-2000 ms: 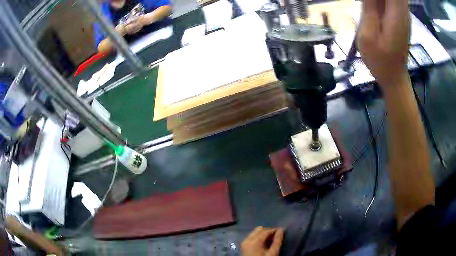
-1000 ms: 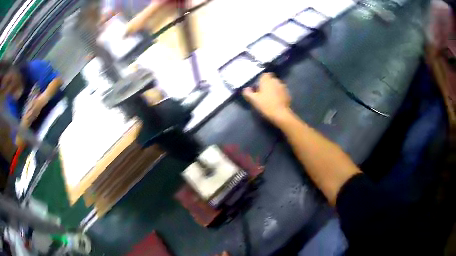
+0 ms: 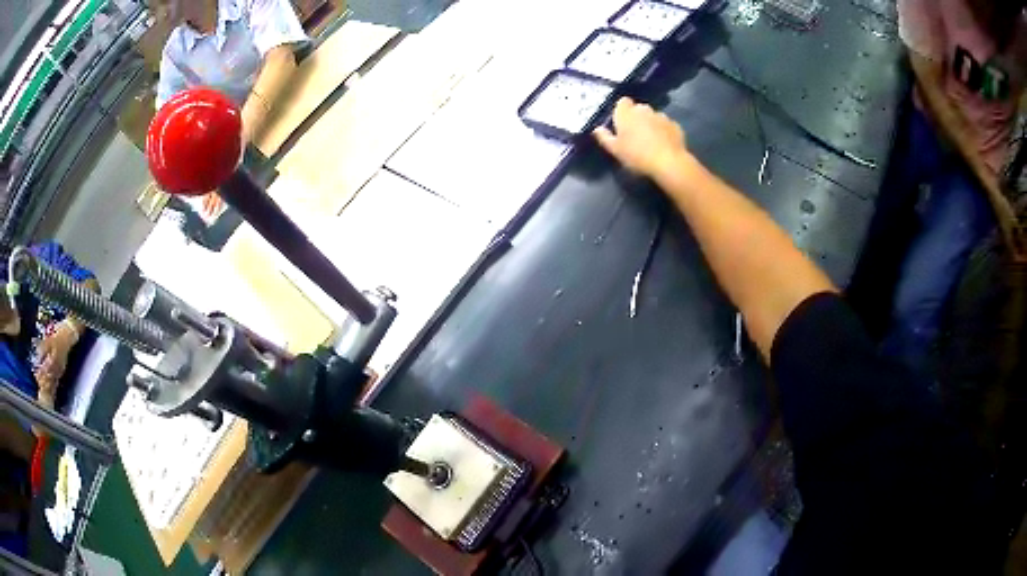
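Note:
My right hand [image 3: 644, 140] reaches from the right to the near end of a row of LED work lights. Its fingertips are at the right edge of the nearest lamp [image 3: 570, 102], a black-framed square with a pale face; whether they grip it is hidden. My left hand is out of the picture. At the lower middle, the press pad [image 3: 456, 477], cream with a metal bolt, sits on a black finned lamp housing [image 3: 496, 520]. The reddish-brown fixture [image 3: 525, 433] is beneath. The black press [image 3: 327, 414] stands left of the pad.
The press lever's red ball [image 3: 194, 142] rises at upper left. White sheets [image 3: 451, 146] run behind the lamps. A cardboard stack [image 3: 253, 506] stands behind the press. Thin lamp cables [image 3: 648, 266] trail on the dark bench. People sit opposite at left; another person is at upper right.
The view has swung right, then lowered the press in frame. My right hand has gone from beside the press lever to the lamp row. My left hand has left the picture. The pad remains on the housing.

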